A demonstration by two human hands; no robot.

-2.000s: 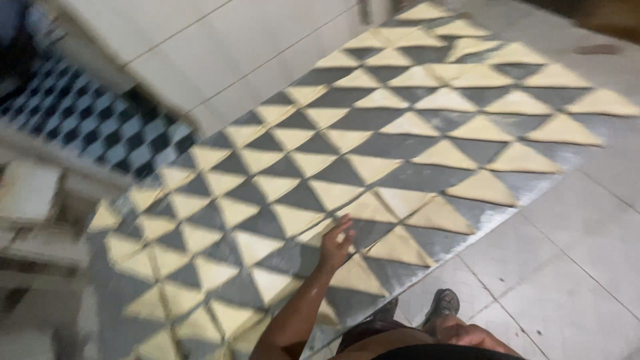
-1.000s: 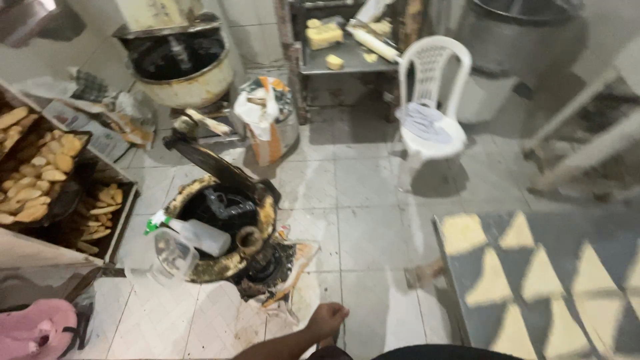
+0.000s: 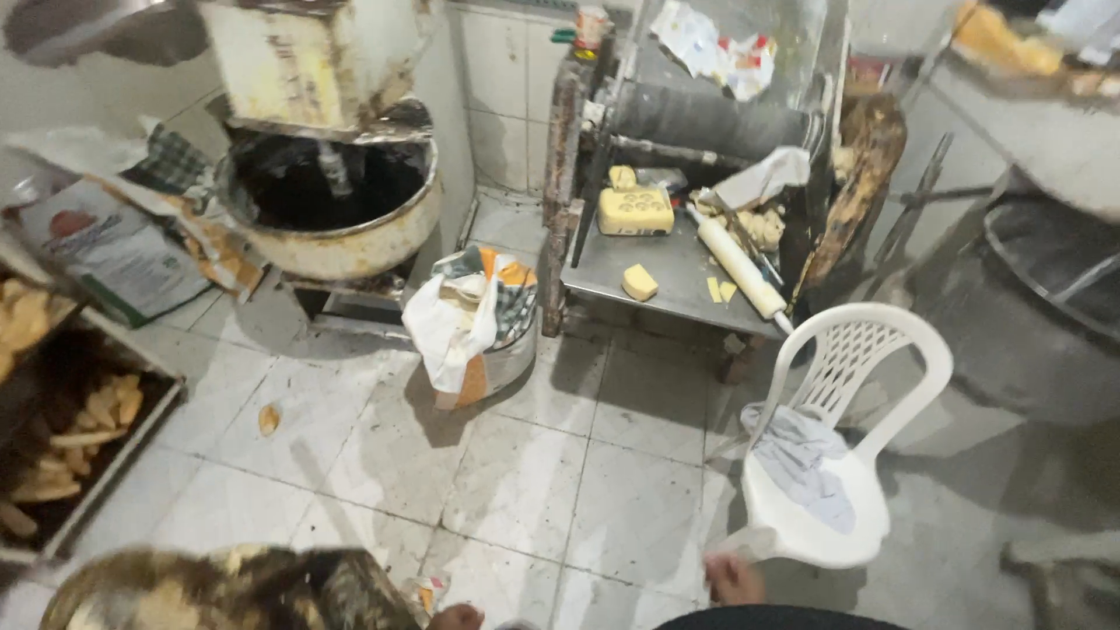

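At the bottom edge of the head view, only the top of my left hand (image 3: 457,617) shows, near a small printed wrapper (image 3: 429,591) on the floor. My right hand (image 3: 733,577) is blurred and low, just left of a white plastic chair (image 3: 814,525). A grey cloth (image 3: 805,464) lies on the chair seat. Whether either hand holds something cannot be made out. Farther forward, a metal roller machine's tray (image 3: 595,271) bears a yellow block (image 3: 636,211), a smaller yellow piece (image 3: 640,283) and a white rolling pin (image 3: 739,262).
A mixer with a stained bowl (image 3: 341,249) stands back left, beside an open sack (image 3: 477,341). Bread pieces lie in a wooden-edged box (image 3: 114,437) at left. A crusted round container (image 3: 219,595) is at bottom left, a large grey bin (image 3: 1006,306) at right.
The view has swung from the table of dough triangles, where a hand reached over them two seconds ago, to the machines. The chair and roller machine now appear nearer.
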